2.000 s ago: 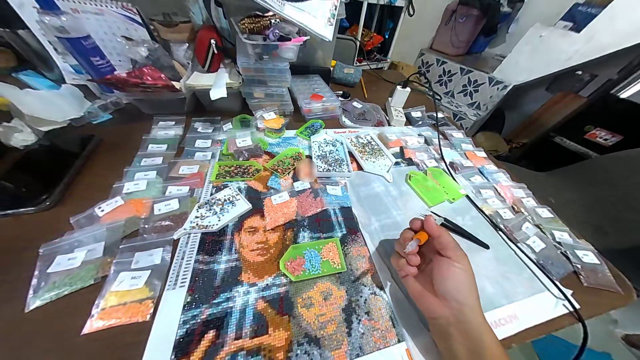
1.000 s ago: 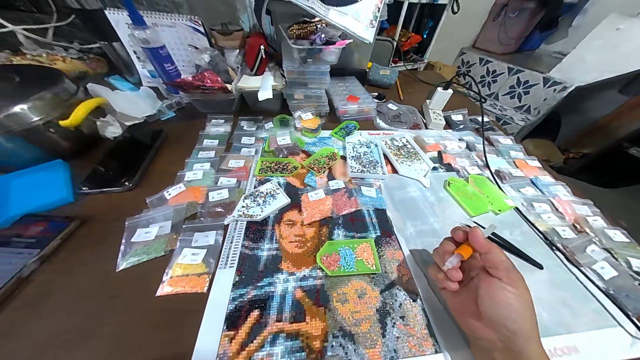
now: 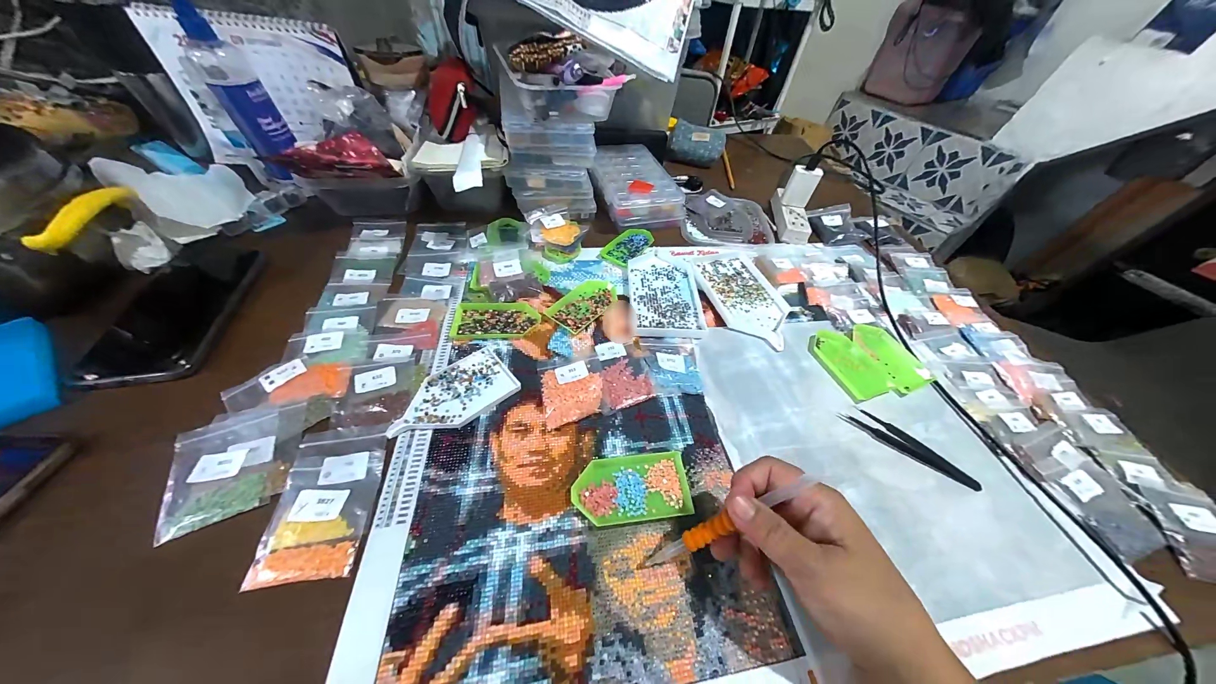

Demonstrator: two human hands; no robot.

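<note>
My right hand [image 3: 798, 546] holds a diamond painting pen [image 3: 712, 530] with an orange grip, its tip pointing down-left at the canvas. Whether the tip touches is unclear. The diamond painting canvas [image 3: 546, 579] shows a portrait in small drills. Just above the pen lies a green tray [image 3: 632, 516] with pink, blue and peach drills. Bags of orange [image 3: 572, 394] and dark pink drills [image 3: 627, 385] rest farther up the canvas. Black tweezers [image 3: 917, 451] lie on the backing sheet [image 3: 836, 513], right of my hand. My left hand is out of view.
Labelled drill bags flank the canvas, such as a yellow and orange one [image 3: 304, 546] at left. White trays [image 3: 665, 299] and green trays [image 3: 496, 321] lie across its top. A black cable [image 3: 879, 275] runs down the right. A phone [image 3: 171, 318] lies at left.
My right hand has moved left over the canvas. The pen, held earlier beside the canvas near the tweezers, now angles down over the portrait. The view has shifted.
</note>
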